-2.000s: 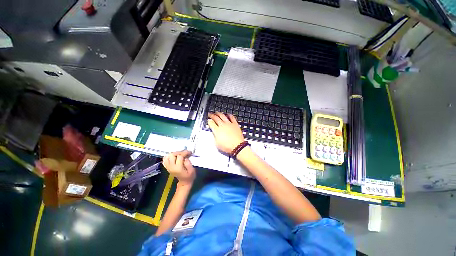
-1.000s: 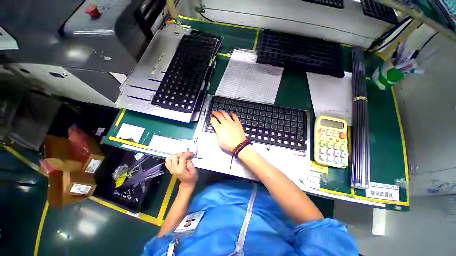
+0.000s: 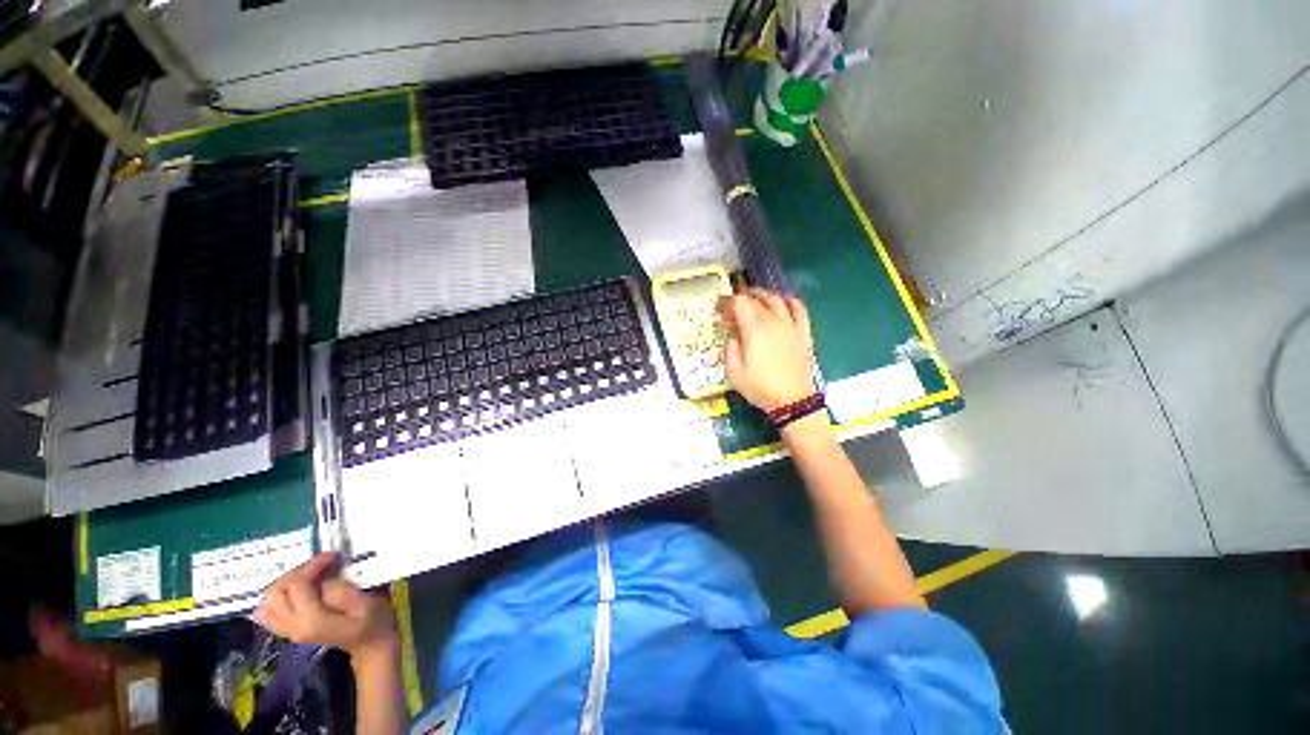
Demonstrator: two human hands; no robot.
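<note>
The cream-yellow calculator (image 3: pixel 693 333) lies right of the centre pocket tray. My right hand (image 3: pixel 772 349) is at the calculator's right side, its fingertips over the keys. The black centre tray (image 3: pixel 496 359) lies on a silver metal plate (image 3: pixel 402 520) and shows small light squares in its lower rows. My left hand (image 3: pixel 328 606) is at the plate's front left corner, its fingers bent close to the edge; whether it grips the plate cannot be told.
A second tray (image 3: pixel 216 309) lies on a plate at the left. A printed record sheet (image 3: pixel 431 251), a black tray (image 3: pixel 553 122) and a white paper (image 3: pixel 664 208) lie behind. Dark tubes (image 3: pixel 740 194) lie at the right, partly behind my right hand. A pen holder (image 3: pixel 790 104) stands rear right.
My right hand has left the centre tray and moved right onto the calculator. My left hand stays at the plate's front left corner. The view has turned to the right.
</note>
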